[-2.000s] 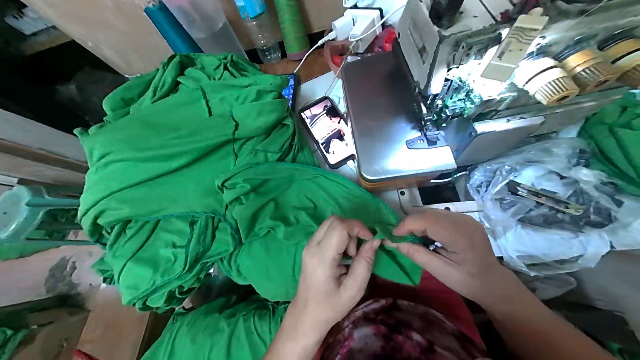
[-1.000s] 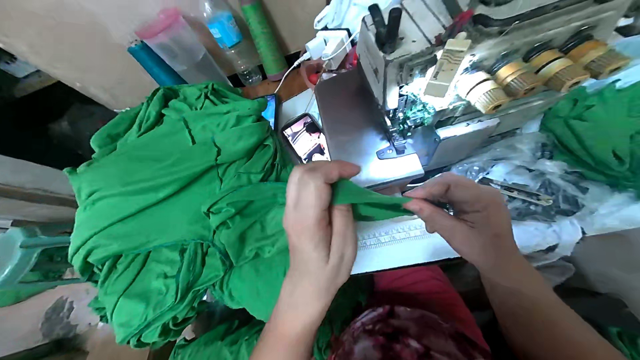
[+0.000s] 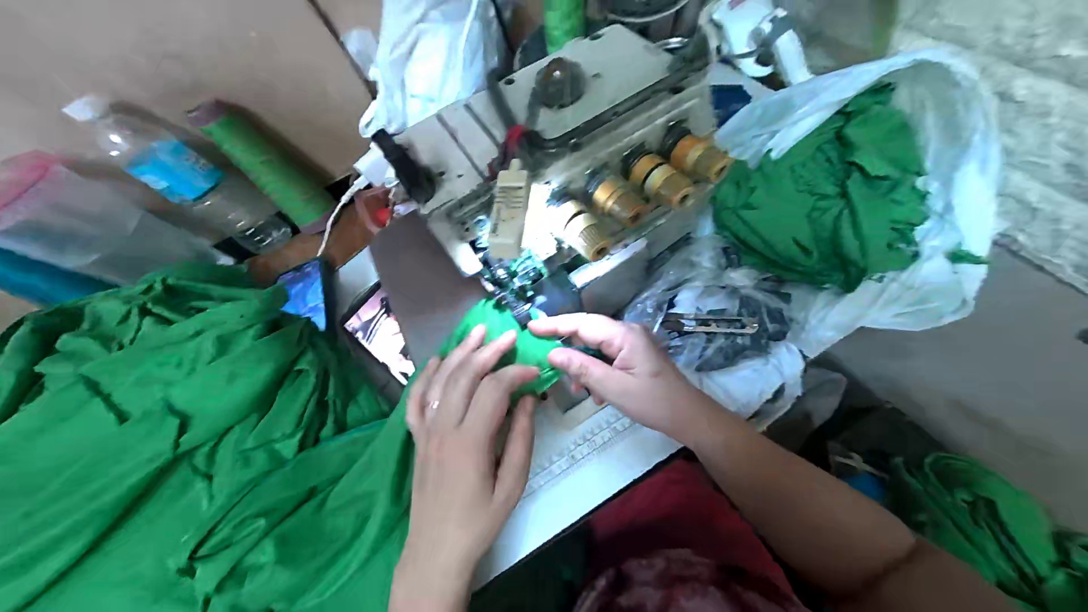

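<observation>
Green fabric spreads over the left side in a big heap, and one end of it lies at the needle area of an overlock sewing machine. My left hand rests nearly flat on that end, fingers spread, a ring on one finger. Thumb and forefinger of my right hand pinch the fabric's right edge close to the presser foot. Something thin and dark shows by the right fingers; what it is cannot be told. The needle itself is hidden among bright parts.
Two phones lie left of the machine. Behind them are a plastic bottle and a green thread cone. At right, thread snips lie on clear plastic beside a white bag of green cloth. Tension knobs line the machine's front.
Both hands have moved to the machine's needle area with the fabric end, which they held stretched between them in front of it a second ago. The left hand has flattened onto it. The view has shifted right.
</observation>
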